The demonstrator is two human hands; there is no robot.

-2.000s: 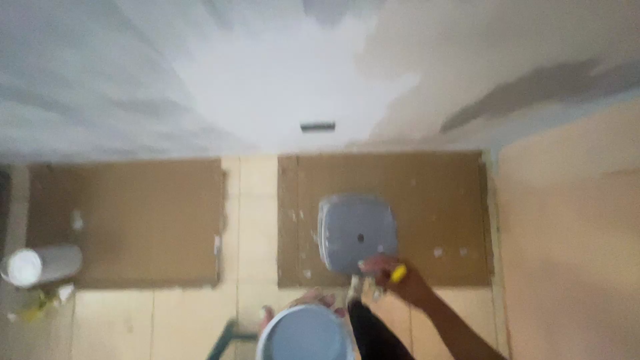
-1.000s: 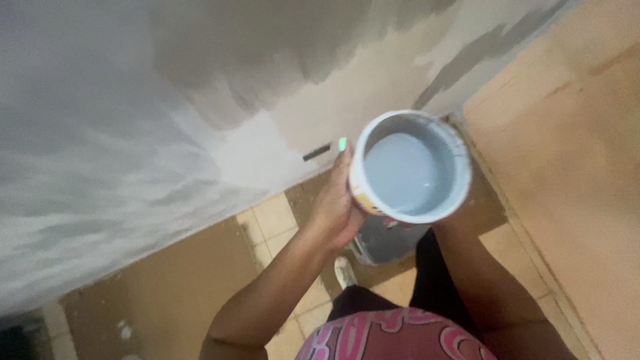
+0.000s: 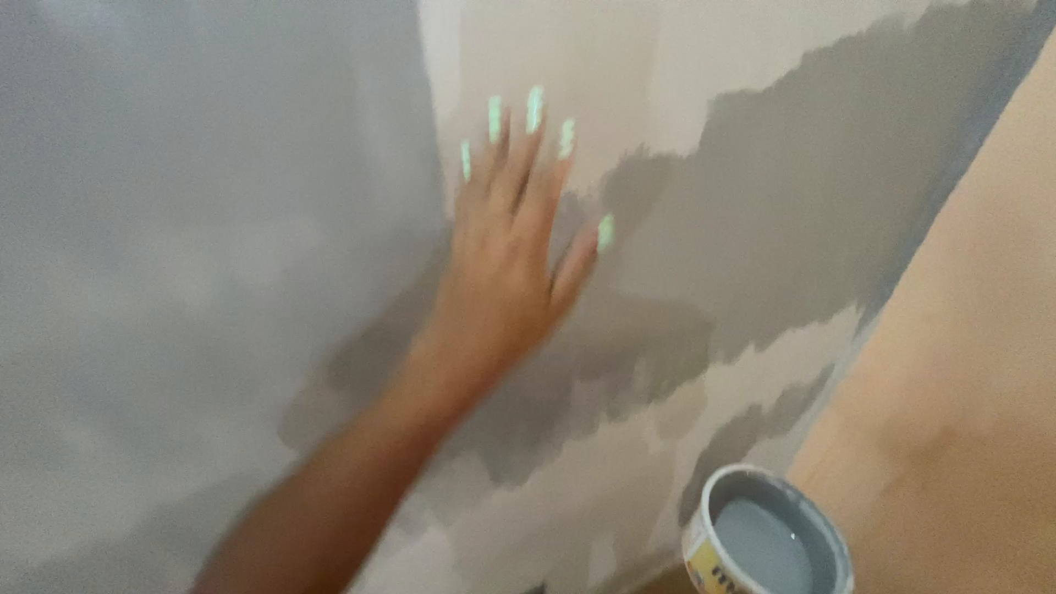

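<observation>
My left hand [image 3: 503, 247] reaches up over the partly painted wall [image 3: 775, 206], its fingers spread and nothing in it. Whether the palm touches the wall cannot be told. Long pale green nails show on the fingers and thumb. At the lower right is a round tub of grey-blue paint [image 3: 763, 544], its rim tilted towards the view and its label bearing writing. What holds the tub up is hidden below the frame. My right hand is out of view.
Grey paint [image 3: 206, 206] covers the left of the wall, with darker uneven patches to the right. A peach-coloured wall [image 3: 973, 371] meets it at the right corner.
My left hand has left the paint tub, which it held a second ago, and is now raised before the wall. The view has moved in closer to the wall.
</observation>
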